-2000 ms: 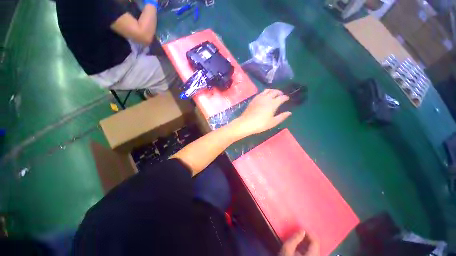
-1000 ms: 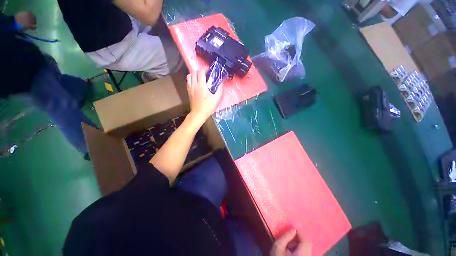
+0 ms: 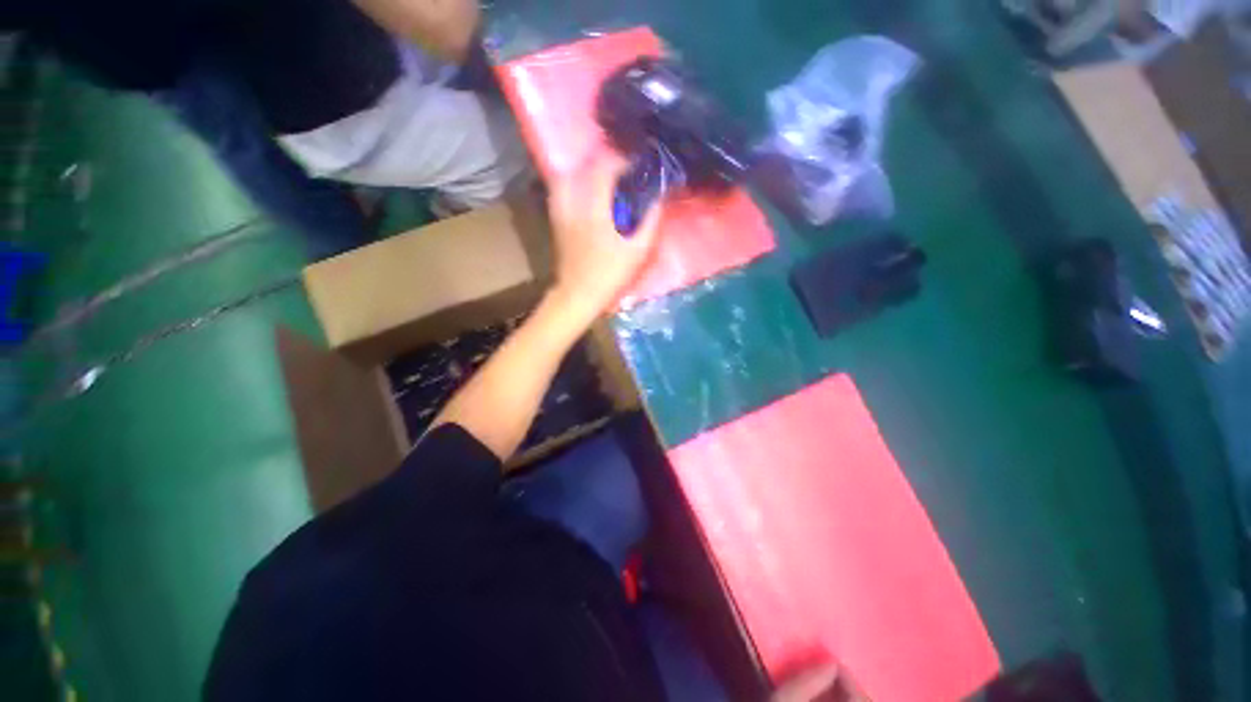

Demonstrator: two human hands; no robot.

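Note:
My left hand (image 3: pixel 593 226) is closed around the wrapped grip of a black device body (image 3: pixel 679 130) at the far foam mat (image 3: pixel 549 89). The device is blurred, with a small white patch on top; I cannot tell whether it is lifted. My right hand (image 3: pixel 809 683) is cut off by the bottom edge, at the near corner of the near pink-red foam mat (image 3: pixel 837 535); its fingers are blurred.
A black side cover (image 3: pixel 858 281) and a clear plastic bag (image 3: pixel 844 130) lie beyond the mats. Another black device (image 3: pixel 1093 313) lies farther right. An open carton (image 3: pixel 419 281) with dark parts is beside my knees. A seated person (image 3: pixel 412 137) is at upper left.
My left hand first moved from beside the black side cover to the device's grip and stays there. The view has shifted, and my right hand is now more cut off.

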